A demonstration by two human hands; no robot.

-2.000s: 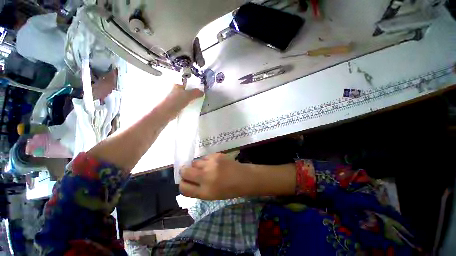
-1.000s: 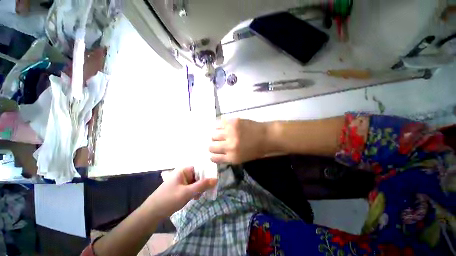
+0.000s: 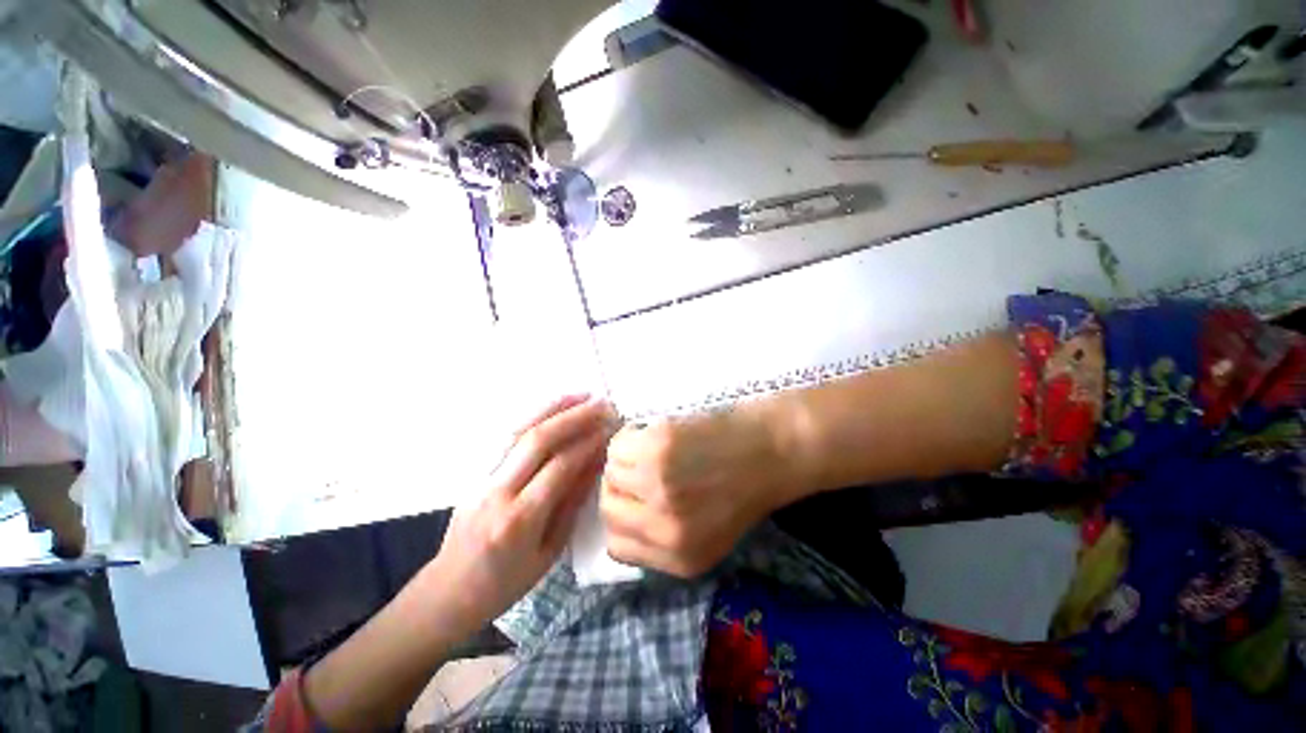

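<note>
A narrow white piece (image 3: 597,541) lies between my hands at the table's front edge. Its upper part blends into the bright white table, so I cannot tell how far it reaches. My left hand (image 3: 530,494) has its fingers on the piece from the left. My right hand (image 3: 688,494) is closed on the piece from the right, beside my left fingertips. Both hands are below the presser foot and needle area (image 3: 513,198) of the machine head (image 3: 444,43), apart from it. The checked cloth (image 3: 609,652) lies on my lap under the hands.
Thread snips (image 3: 785,211) lie right of the needle, with a yellow-handled awl (image 3: 1003,153) beyond. A black phone (image 3: 809,50) is under the machine arm. The tape measure (image 3: 845,362) runs along the front edge, partly behind my right arm. White fabric bundles (image 3: 151,372) hang at the left.
My left hand has moved up from the piece's lower end to beside my right hand. The machine and table tools now sit slightly further left and higher in view.
</note>
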